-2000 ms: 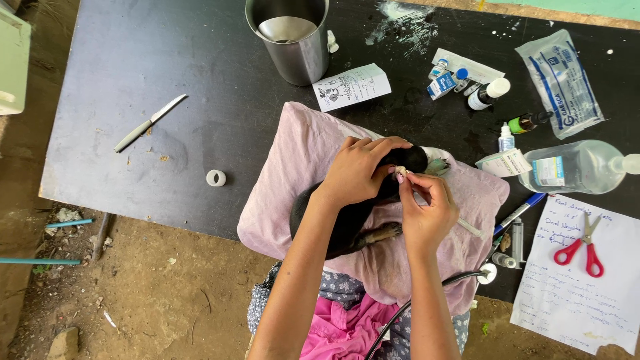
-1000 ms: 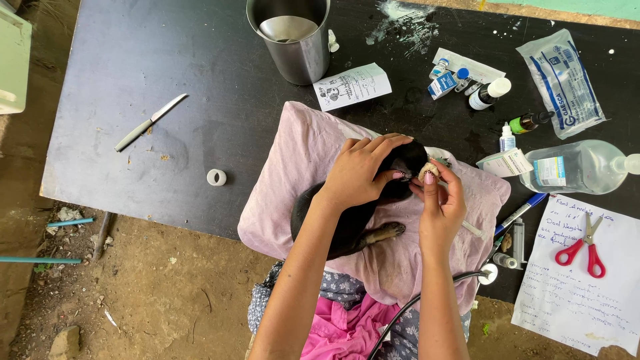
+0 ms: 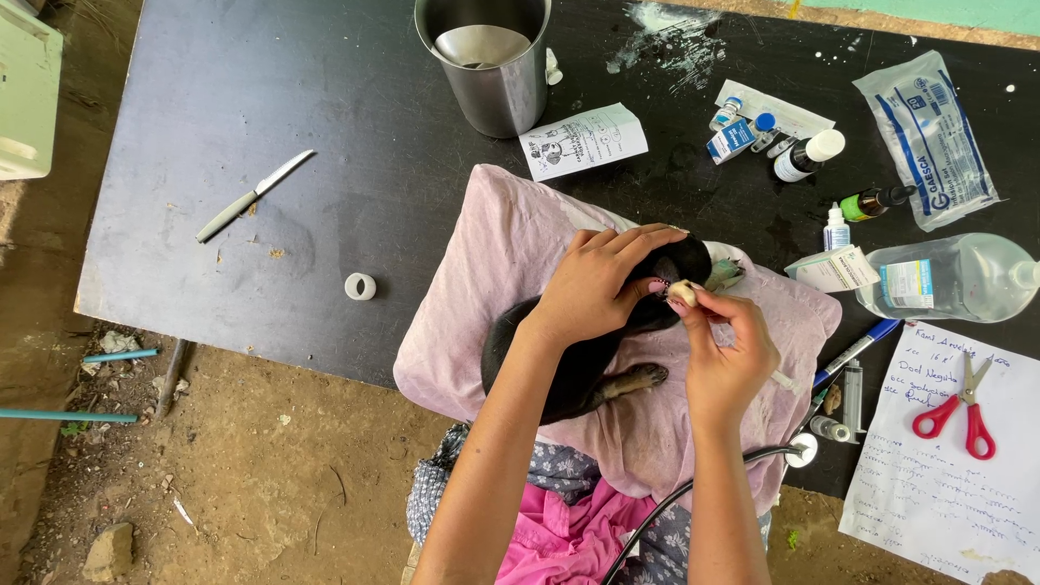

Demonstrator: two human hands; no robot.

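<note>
A small black puppy with tan paws [image 3: 561, 398] lies on a pink cloth-covered cushion [image 3: 455, 325] at the table's edge. My left hand [image 3: 597, 280] rests over its head and holds it, thumb by the ear or the side of the face. Between the thumb and fingers of my right hand [image 3: 727, 349] is a small cream-coloured wad [image 3: 683, 292], perhaps cotton, close to my left thumb and against the puppy's head. A greenish wrapping [image 3: 723, 275] lies just beyond the head, partly hidden. Exactly which part of the head the wad touches is hidden.
On the black table [image 3: 357, 203] are a knife [image 3: 253, 195], tape roll [image 3: 360, 286], steel container [image 3: 496, 89], vials [image 3: 762, 126], dropper bottle [image 3: 877, 201], large clear bottle [image 3: 951, 278], packaged infusion set [image 3: 930, 138], syringe [image 3: 853, 400] and red-handled scissors [image 3: 959, 410] on written paper [image 3: 926, 496]. A stethoscope [image 3: 802, 449] hangs over the front edge.
My right hand moved slightly away from the puppy's head, then back toward my left thumb, with the wad in its fingers. My left hand has stayed on the head.
</note>
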